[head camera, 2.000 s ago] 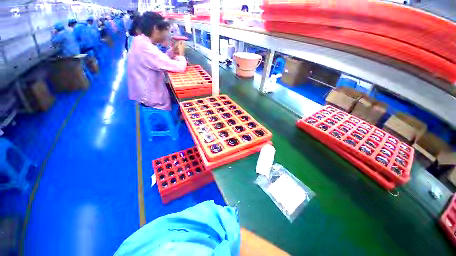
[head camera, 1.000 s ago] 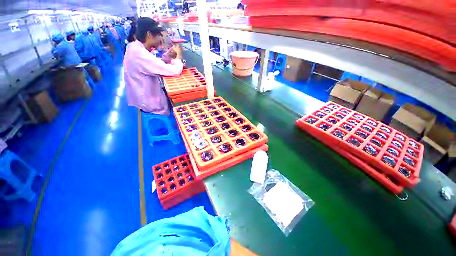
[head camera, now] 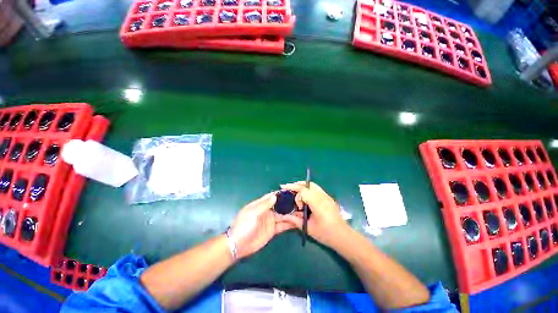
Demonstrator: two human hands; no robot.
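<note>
My left hand [head camera: 256, 227] holds a round, black, glossy watch head [head camera: 285, 202] in its fingertips, low in the middle of the view. My right hand [head camera: 321, 211] is beside it, its fingers at the right edge of the watch head. A thin dark stick-like tool [head camera: 305, 223] stands nearly upright in my right hand, its upper end above the fingers. Its exact type cannot be told. The fingers partly hide the watch head's rim.
Red foam trays of similar units stand at left [head camera: 92, 131], right [head camera: 453, 229], far left [head camera: 208, 35] and far right [head camera: 422, 56]. A white bottle [head camera: 101, 162] lies against the left tray beside a zip bag [head camera: 207, 168]. A white square [head camera: 383, 205] lies right of my hands.
The view has turned from the aisle and the neighbouring worker to the bench in front. Both hands, the watch head and the tool now show.
</note>
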